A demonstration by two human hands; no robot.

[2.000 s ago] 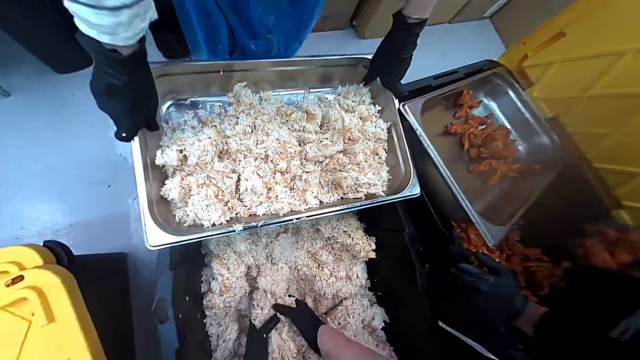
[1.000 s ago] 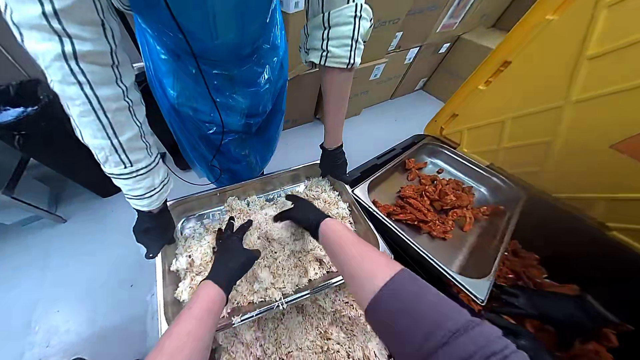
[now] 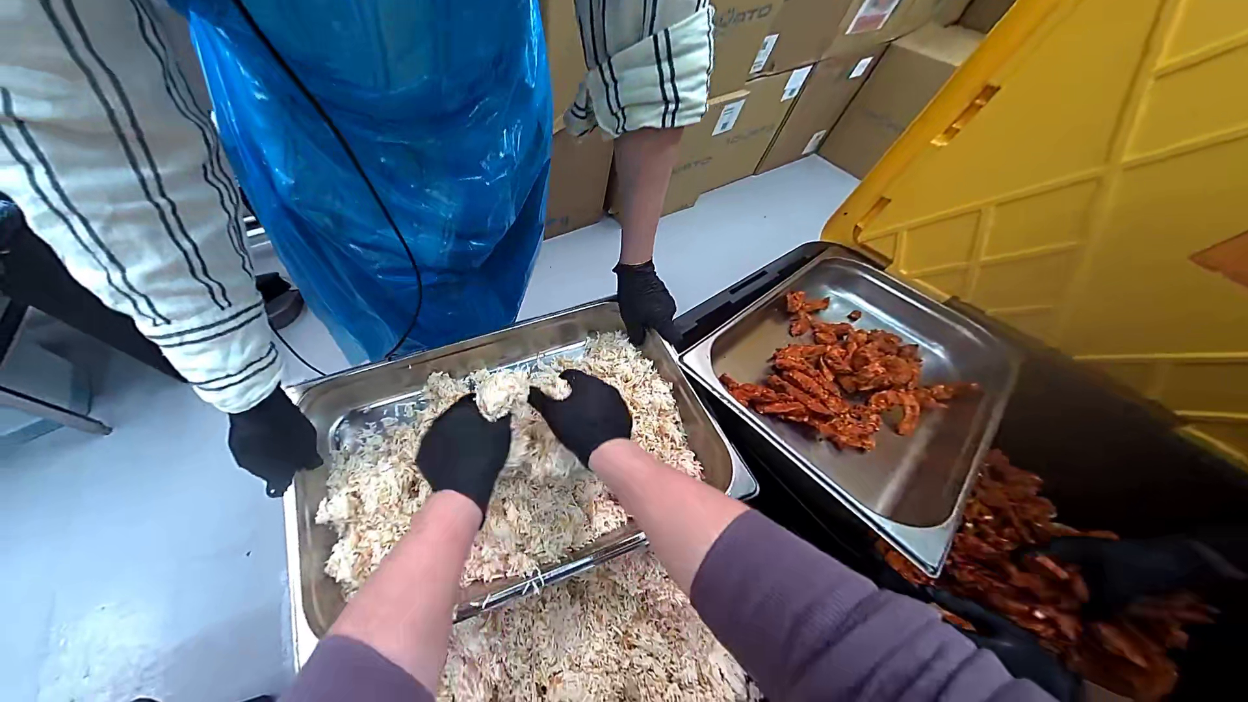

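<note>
My left hand (image 3: 465,447), in a black glove, grips a clump of pale shredded food (image 3: 504,392) from one side. From the other side my right hand (image 3: 582,413), gloved alike, has its fingers closed on the same clump. Both are over a steel pan (image 3: 310,546) filled with loose pale shreds (image 3: 390,497); its far left part shows bare metal. Another person's black-gloved hands (image 3: 273,441) hold this pan at its left side and its far right corner. Below the pan's near edge lies a larger mass of the same shreds (image 3: 595,634).
On the right, a second steel pan (image 3: 941,468) holds red-coated pieces (image 3: 848,375), with more pieces (image 3: 1014,556) in a dark container below it. Another person's gloved hands (image 3: 1121,570) are in there. A yellow lid (image 3: 1053,195) leans at the right; cardboard boxes (image 3: 721,146) stand behind.
My hands were apart above the pan a second ago; now they are close together with a clump between them. Two seconds ago one gloved hand lay in the shreds below the pan.
</note>
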